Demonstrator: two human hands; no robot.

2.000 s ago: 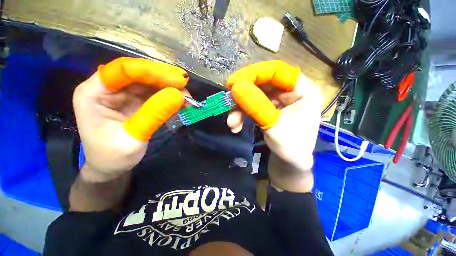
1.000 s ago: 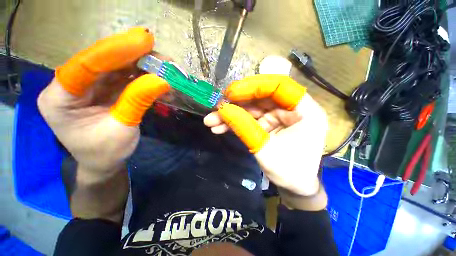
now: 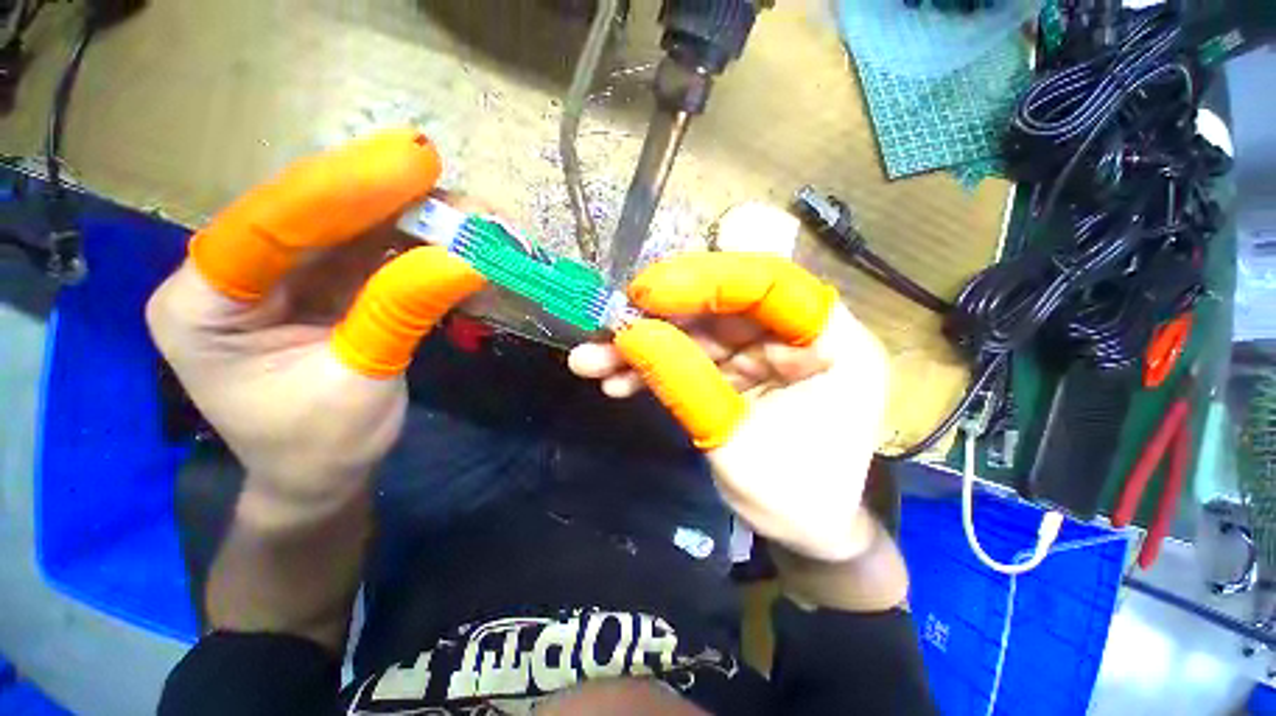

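A thin green circuit board (image 3: 532, 270) lies tilted between my hands, its left end higher. My left hand (image 3: 301, 301), with orange finger cots on thumb and index finger, is at the board's left end, where a pale silver plug (image 3: 431, 221) shows. My right hand (image 3: 763, 378), with the same cots, pinches the small right end between thumb and index finger. Short thin wires show at the board's upper edge. The soldering iron's long tip (image 3: 642, 196) points down close behind the board's right end. Whether it touches is unclear.
A bent thin metal tube (image 3: 571, 133) stands left of the iron. Silver specks lie under the tip. A cream pad (image 3: 760, 231), a black cable plug (image 3: 826, 217), coiled black cables (image 3: 1078, 182), a green mat (image 3: 931, 91) and red-handled pliers (image 3: 1156, 469) are to the right. Blue bins (image 3: 119, 462) stand below.
Two seconds ago the board was lower and tilted the other way; both hands have turned it and brought it by the iron. The view has shifted, showing more of the iron.
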